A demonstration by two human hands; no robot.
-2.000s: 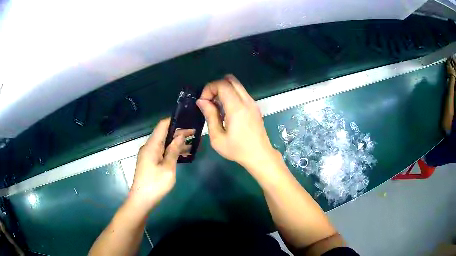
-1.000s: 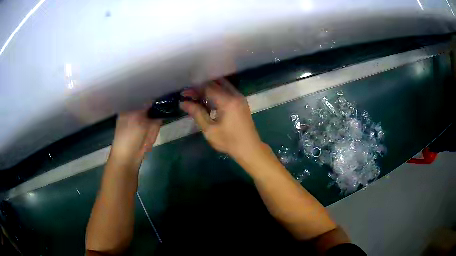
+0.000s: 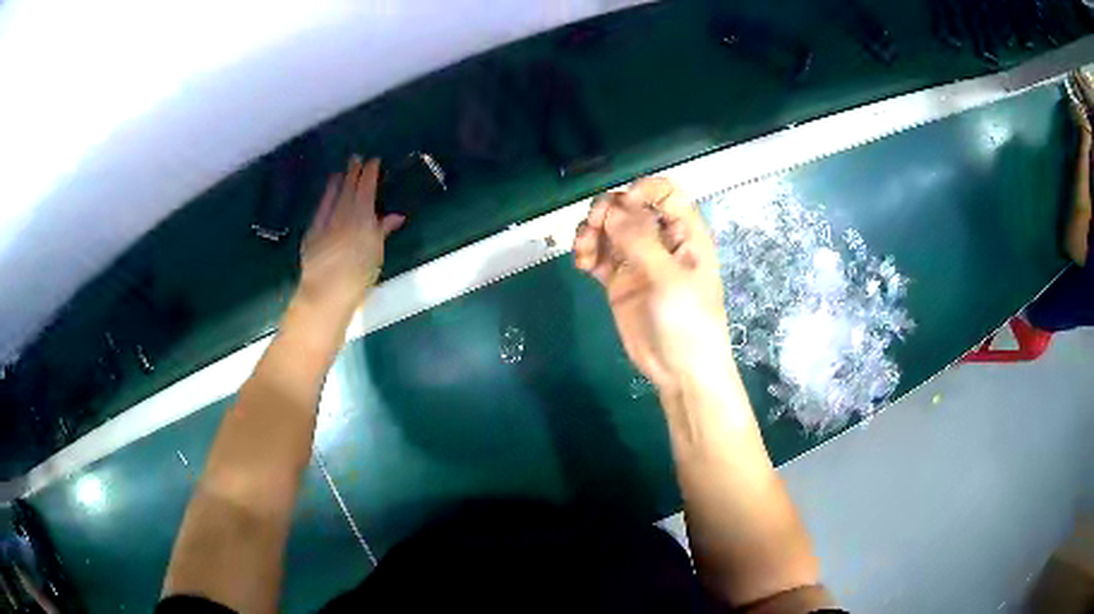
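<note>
My left hand (image 3: 342, 240) is over the dark green conveyor belt (image 3: 504, 198), fingers extended and thumb apart. A black housing (image 3: 410, 182) lies beside its fingertips; whether they touch is unclear. My right hand (image 3: 654, 258) is above the metal edge rail (image 3: 468, 276), with its fingers curled together; whether it pinches a film piece cannot be seen. The whitish film scrap pile (image 3: 828, 324) lies on the green bench to the right of my right hand. A small clear film piece (image 3: 512, 345) lies on the bench between my forearms.
More black housings (image 3: 762, 50) lie along the belt. A white overhead panel (image 3: 216, 84) covers the upper left. Another person's forearm (image 3: 1080, 192) is at the right edge. A red stool (image 3: 1014, 344) stands below the bench's right side. Dark items (image 3: 26, 552) are at the lower left.
The black housing that was in my left hand is out of its grasp. My left hand has moved onto the belt, my right hand to the right. The white panel covers less of the view.
</note>
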